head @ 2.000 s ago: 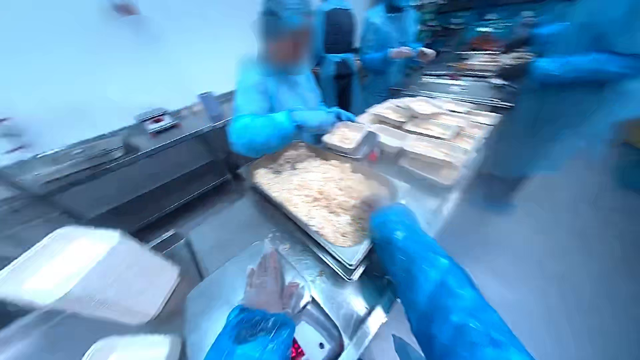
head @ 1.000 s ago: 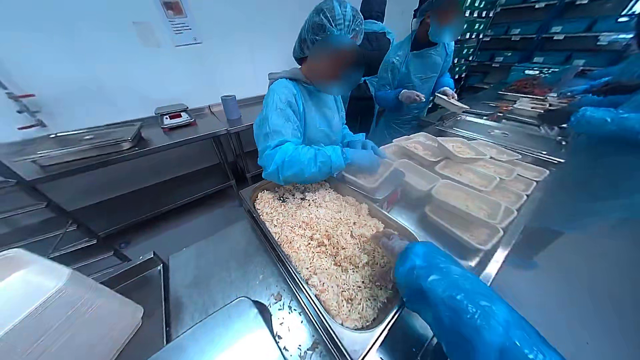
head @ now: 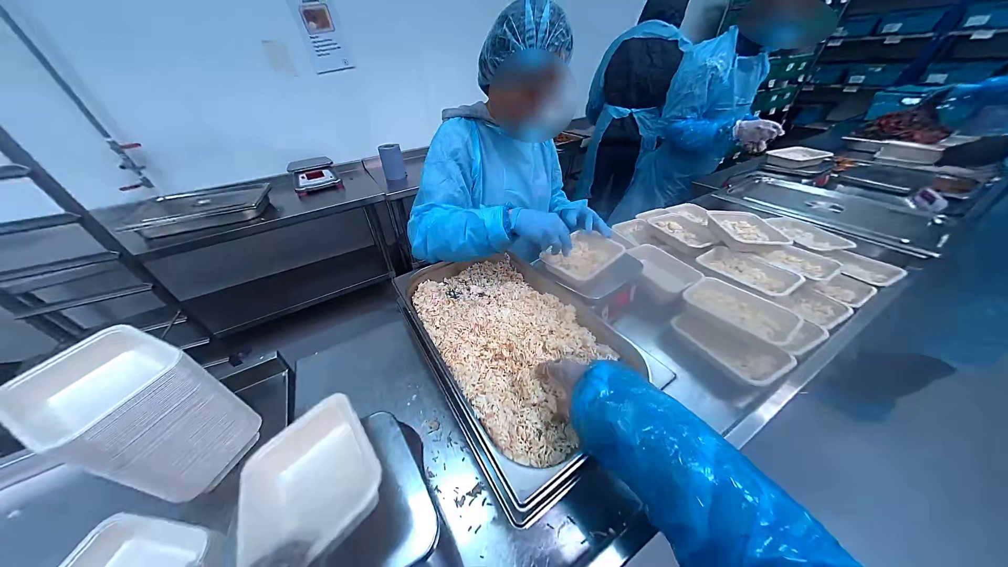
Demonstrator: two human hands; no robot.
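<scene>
My gloved right hand (head: 565, 379), below a blue plastic sleeve, is partly sunk in rice mixed with small pieces (head: 496, 339), which fills a deep steel pan (head: 516, 480). Its fingers are hidden. At the bottom edge, a blurred bit of my left hand (head: 290, 554) grips a tilted, empty white food container (head: 311, 472), beside the steel plate of a scale (head: 405, 488). A co-worker's blue-gloved hands (head: 551, 228) are at a container of rice (head: 583, 256) beyond the pan.
A stack of white containers (head: 157, 425) leans at the left, with another container (head: 142, 543) below it. Several filled containers (head: 748, 272) cover the bench at the right. A second scale (head: 315, 177) and a lidded steel pan (head: 205, 209) stand on the back bench. Other people stand behind.
My left hand lay over the near scale two seconds ago and was out of view one second ago; now it shows at the bottom with a white container. My right hand stays at the rice.
</scene>
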